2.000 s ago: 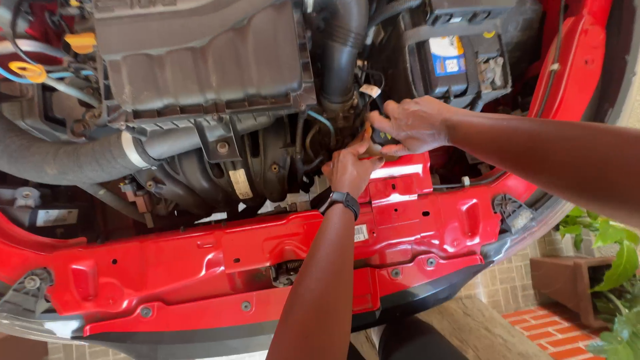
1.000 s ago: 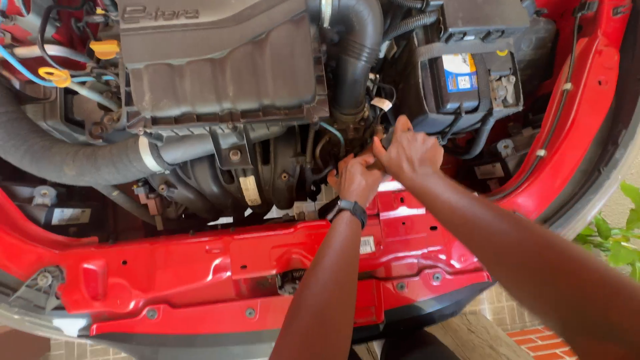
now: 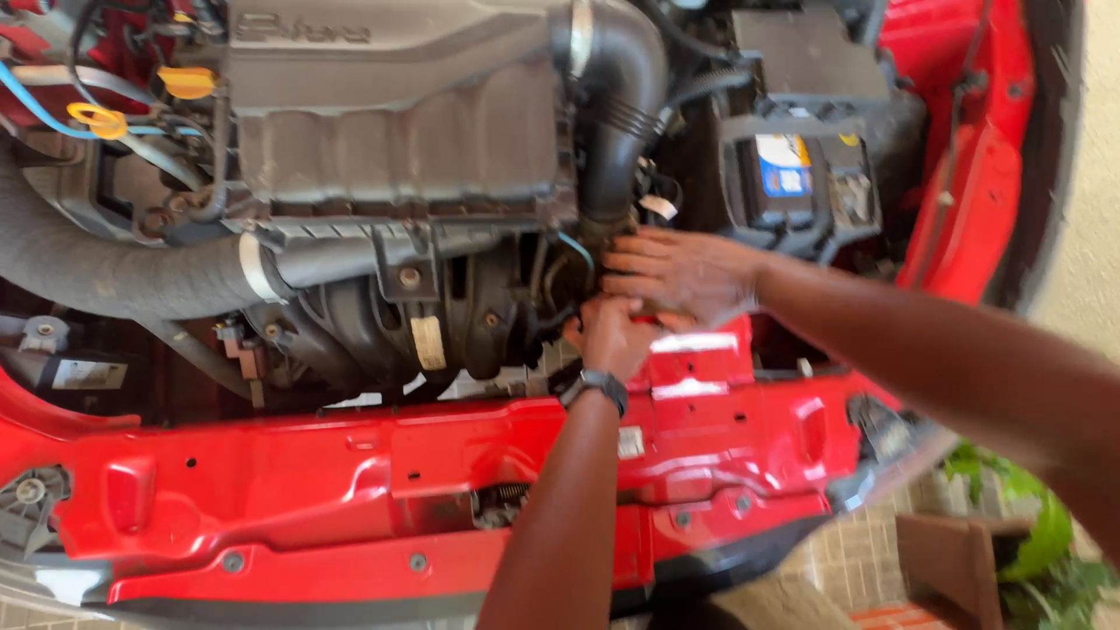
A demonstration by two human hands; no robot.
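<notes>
Both my hands meet over the engine bay, just behind the red front crossmember (image 3: 289,464). My left hand (image 3: 615,337), with a dark watch (image 3: 598,389) on its wrist, has its fingers curled near the end of the intake manifold (image 3: 350,324); whatever it touches is hidden. My right hand (image 3: 682,276) lies palm down just beyond it, fingers stretched toward the lower end of the black air intake hose (image 3: 617,149). Its fingertips reach a dark, blurred area, and I cannot tell what lies beneath the palm. A thin blue hose (image 3: 575,248) runs beside the fingers.
The black air filter housing (image 3: 398,149) fills the upper middle. A car battery (image 3: 787,175) sits right of the hose. Yellow dipstick handle (image 3: 98,121) and yellow cap (image 3: 187,82) are at upper left. A planter (image 3: 949,560) with green leaves stands outside, lower right.
My right hand was bunched up against my left hand's fingers; its fingers are now extended and flatter, pointing left. My left hand remains in about the same place.
</notes>
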